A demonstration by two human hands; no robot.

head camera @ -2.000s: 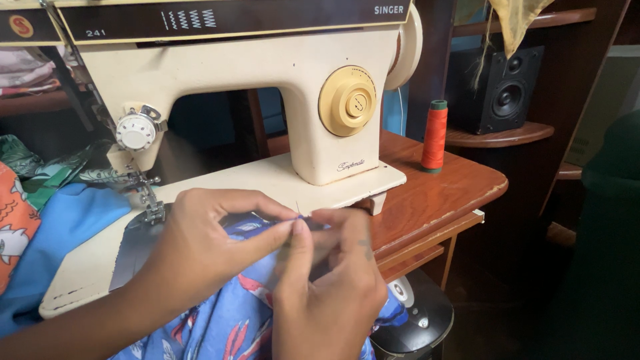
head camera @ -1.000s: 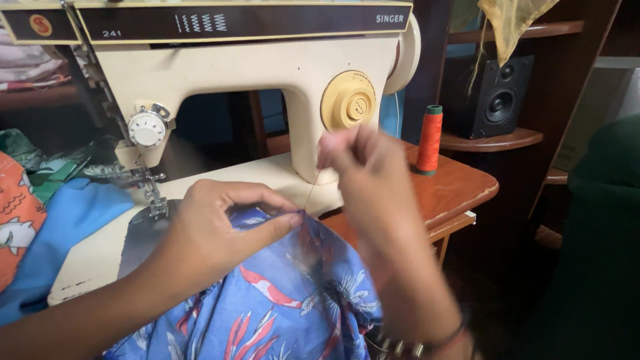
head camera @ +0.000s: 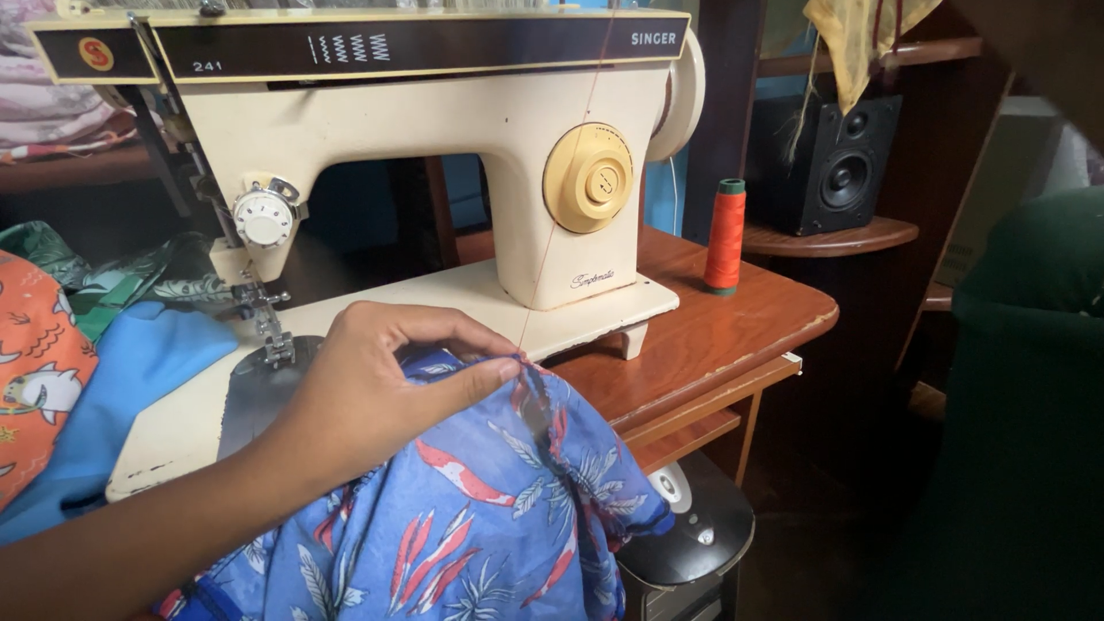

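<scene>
My left hand (head camera: 388, 388) pinches the edge of a blue fabric piece (head camera: 466, 500) with a red and white leaf print between thumb and index finger. From that pinched edge a thin red thread (head camera: 549, 246) runs taut up past the top of the frame, in front of a cream Singer sewing machine (head camera: 405, 116). My right hand is out of view. The presser foot (head camera: 278, 345) stands to the left of my left hand. Whether a needle is on the thread cannot be seen.
An orange-red thread cone (head camera: 725, 237) stands on the wooden table (head camera: 776, 302) right of the machine. Blue cloth (head camera: 147, 379) and orange printed cloth (head camera: 39, 379) lie at the left. A black speaker (head camera: 819, 164) sits on a shelf behind. Below the table is a black rounded object (head camera: 716, 526).
My right hand was close to my left hand at the fabric, then moved up and away, and is now out of view. The thread now stretches upward. My left hand still pinches the fabric.
</scene>
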